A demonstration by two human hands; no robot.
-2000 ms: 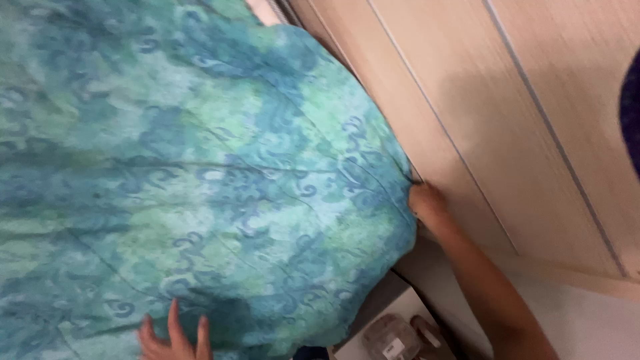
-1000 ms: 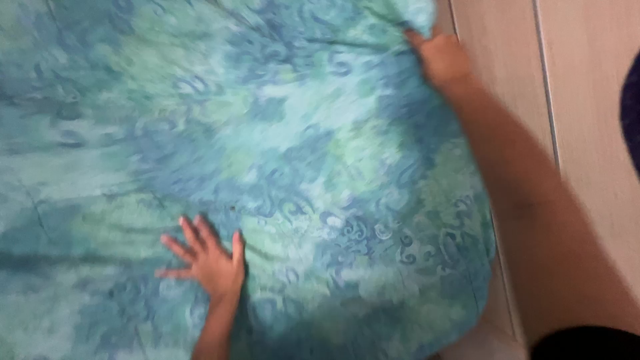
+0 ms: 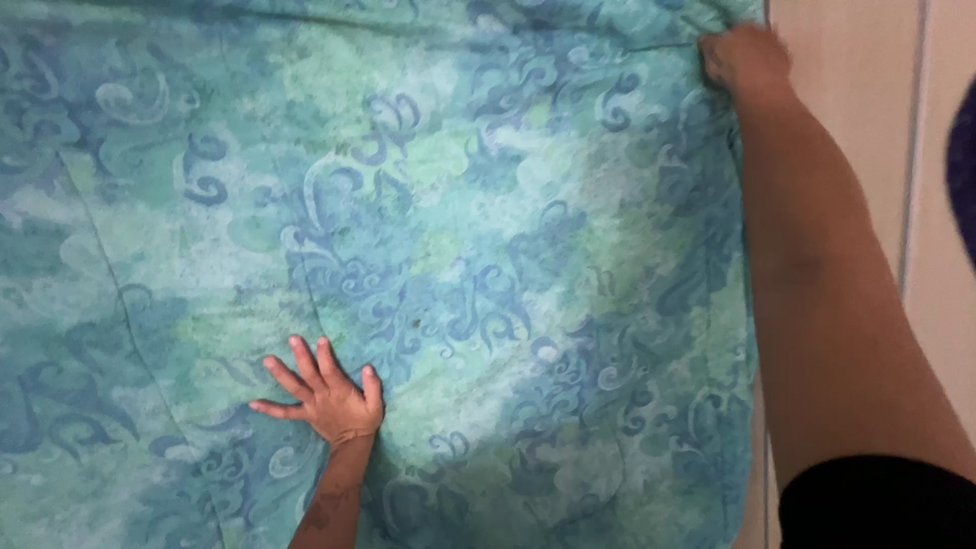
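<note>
A blue-green patterned sheet [image 3: 457, 229] covers most of the head view and seems to lie over a mattress. My left hand [image 3: 339, 400], its fingers spread, presses flat on the cloth below the middle. At the upper right, my right hand [image 3: 747, 57] grips the sheet's edge, and small folds run toward it. Its fingertips are partly hidden and blurred. The right forearm lies along the sheet's right border, with a black sleeve at the elbow.
Pale wood-look panels [image 3: 839, 69] with a dark seam run along the right side, close beside the sheet's edge. A dark purple rounded thing [image 3: 964, 168], which I cannot identify, juts in at the far right.
The view has shifted a lot. The transparent container seen lower right two seconds ago is out of view. The left hand shows more fully on the sheet; the right still grips its edge.
</note>
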